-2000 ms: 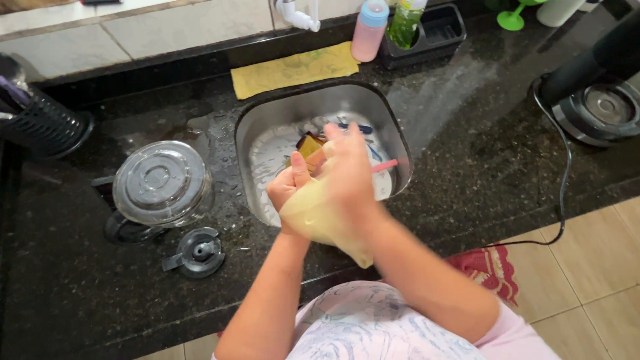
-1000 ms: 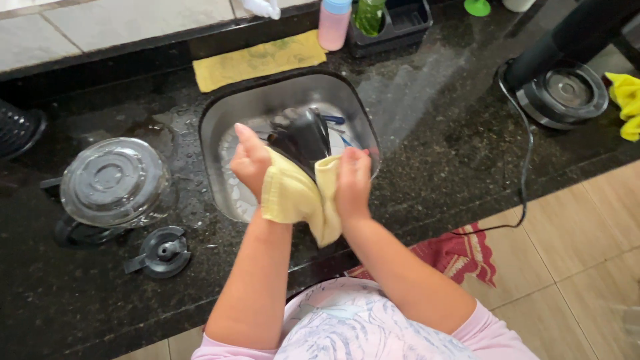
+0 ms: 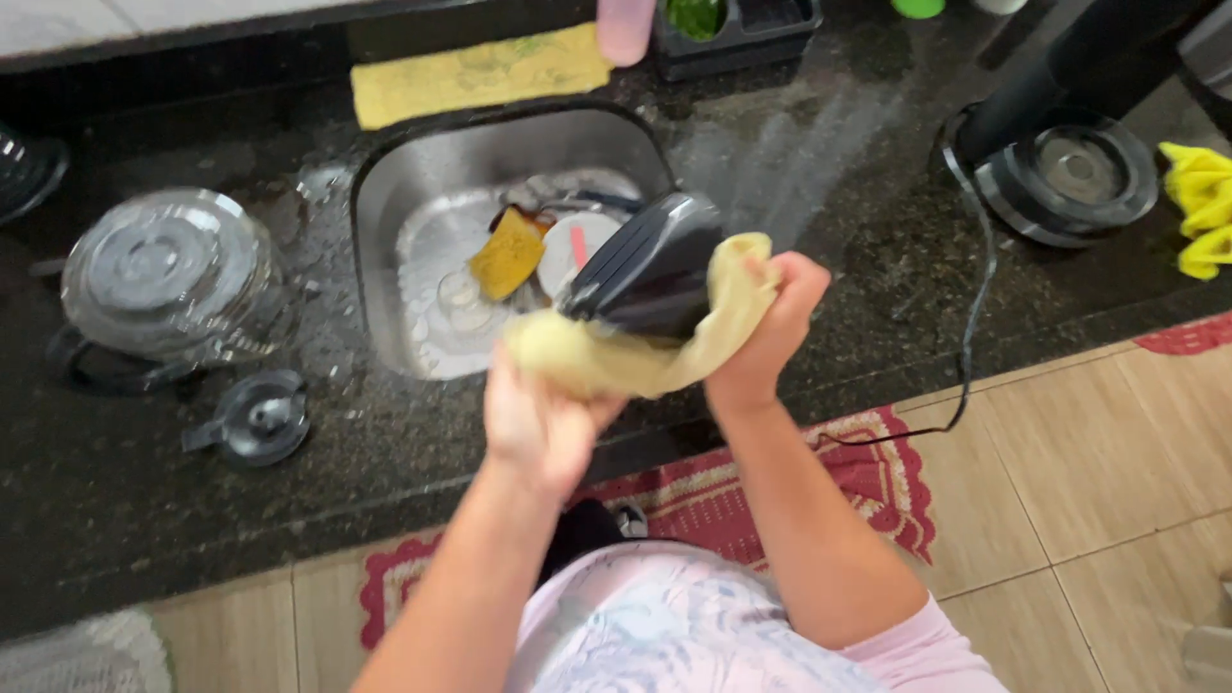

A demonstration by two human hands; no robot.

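Observation:
A black plastic part [image 3: 659,269], perhaps the filter basket of a coffee maker, is held tilted over the right side of the steel sink. A pale yellow cloth [image 3: 626,371] wraps its near and right sides. My left hand [image 3: 544,419] grips the cloth's left end, under the part. My right hand [image 3: 775,322] clutches the cloth's right end beside it. Both hands are slightly blurred. In the sink [image 3: 404,178] lie a yellow sponge [image 3: 508,255], a white round item [image 3: 568,252] with a pink strip, and a dark-handled utensil, partly hidden.
Left of the sink stand a glass carafe [image 3: 173,274] and its dark lid [image 3: 258,417]. A yellow cloth [image 3: 481,77] lies behind the sink, near a black caddy [image 3: 736,38]. At right are a coffee maker [image 3: 1068,178], its cord [image 3: 984,260] and a bright yellow cloth [image 3: 1198,207].
The black part has come up and right from over the sink's middle, with the cloth around it. My hands have moved farther apart. The view has shifted.

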